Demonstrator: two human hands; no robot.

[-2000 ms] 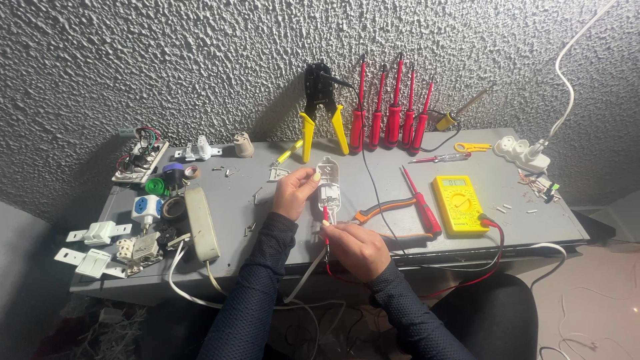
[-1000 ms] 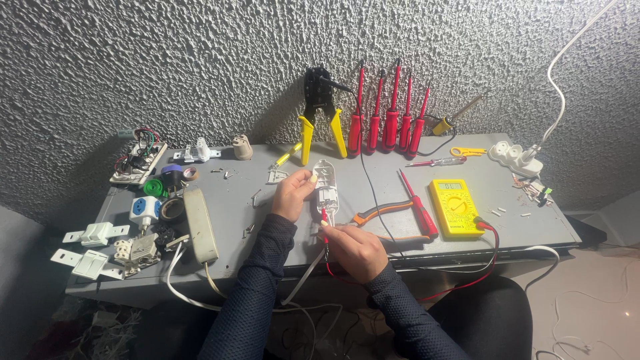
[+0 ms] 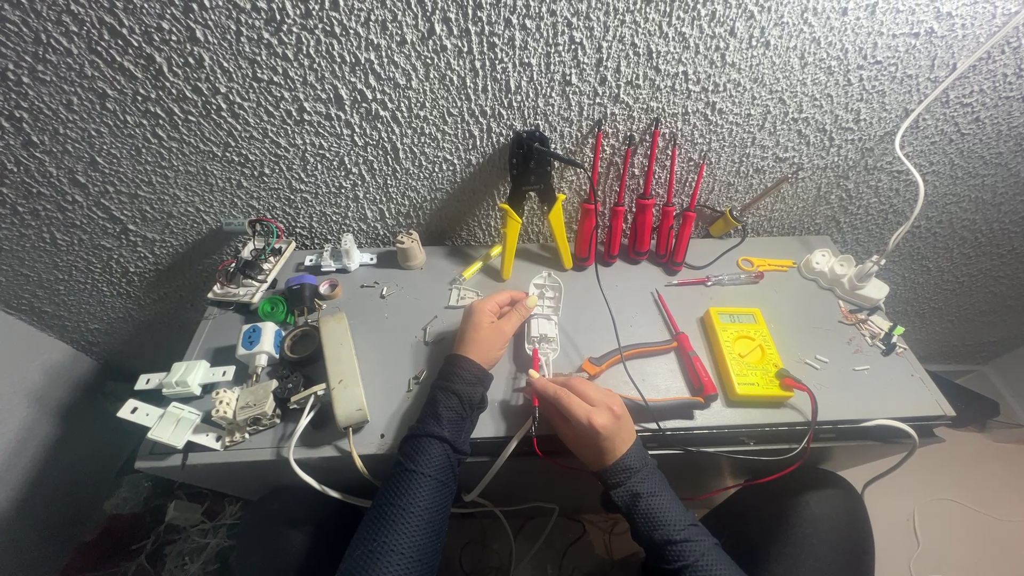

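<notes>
An opened white plastic electrical housing (image 3: 546,308) lies near the middle of the grey table, a white cable leaving its lower end. My left hand (image 3: 490,326) pinches the housing's left side between thumb and finger. In my right hand (image 3: 588,416) is a red multimeter probe (image 3: 536,368), pointing up at the lower end of the housing; whether its tip touches metal cannot be told. The probe's red lead runs to the yellow digital multimeter (image 3: 738,356) on the right. The black probe (image 3: 560,158) rests up at the black and yellow crimping tool (image 3: 530,172).
Right of my hands lie orange-grey pliers (image 3: 632,350) and a red screwdriver (image 3: 690,360). Red screwdrivers (image 3: 642,228) stand along the wall beside a soldering iron (image 3: 728,222). A white power strip (image 3: 840,276) sits at right; a beige power strip (image 3: 344,368) and sockets are at left.
</notes>
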